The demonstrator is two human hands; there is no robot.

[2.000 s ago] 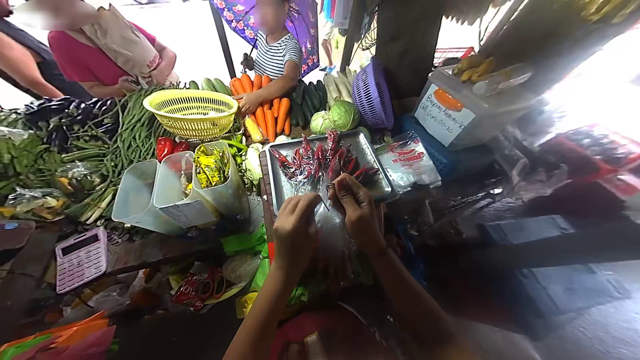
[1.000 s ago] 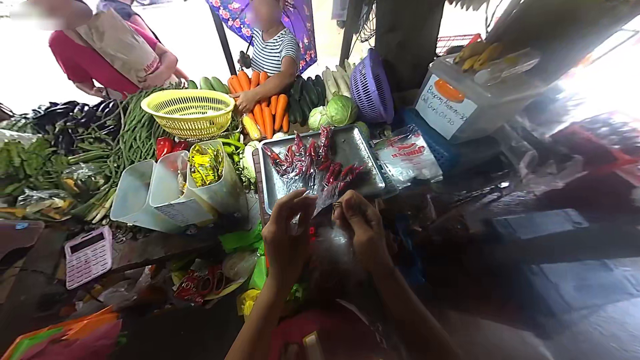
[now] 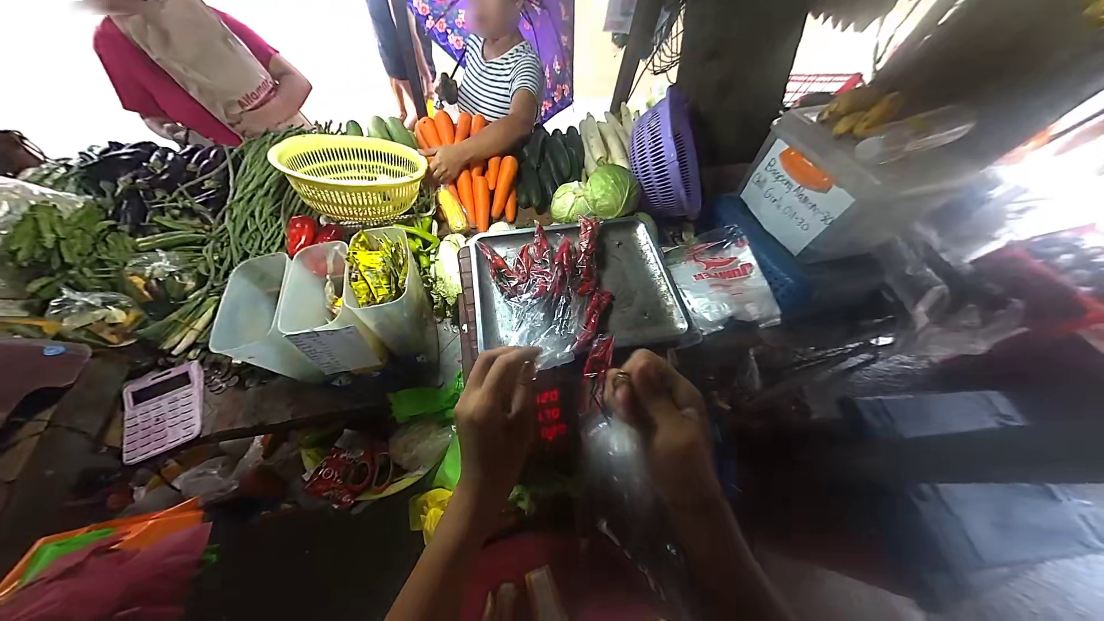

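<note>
Several clear plastic packets of red chili peppers (image 3: 539,263) lie on the left part of a metal tray (image 3: 642,285), which is on a scale with a red lit display (image 3: 549,414). My right hand (image 3: 655,397) is closed on a small plastic packet of red chilies (image 3: 597,362) at the tray's near edge. My left hand (image 3: 500,405) is raised just left of it with the fingers curled; whether it pinches any plastic I cannot tell. Clear plastic (image 3: 617,448) hangs below, between my forearms.
A yellow basket (image 3: 349,185) and plastic containers (image 3: 250,319) stand left of the tray. Plastic bags (image 3: 724,280) and a labelled bin (image 3: 802,190) are to the right. Across the stall a person's hand (image 3: 448,162) touches carrots (image 3: 483,194). A pink calculator (image 3: 162,414) lies at left.
My hands have moved apart and back toward me from over the tray's near edge. The packets on the tray lie in a different arrangement.
</note>
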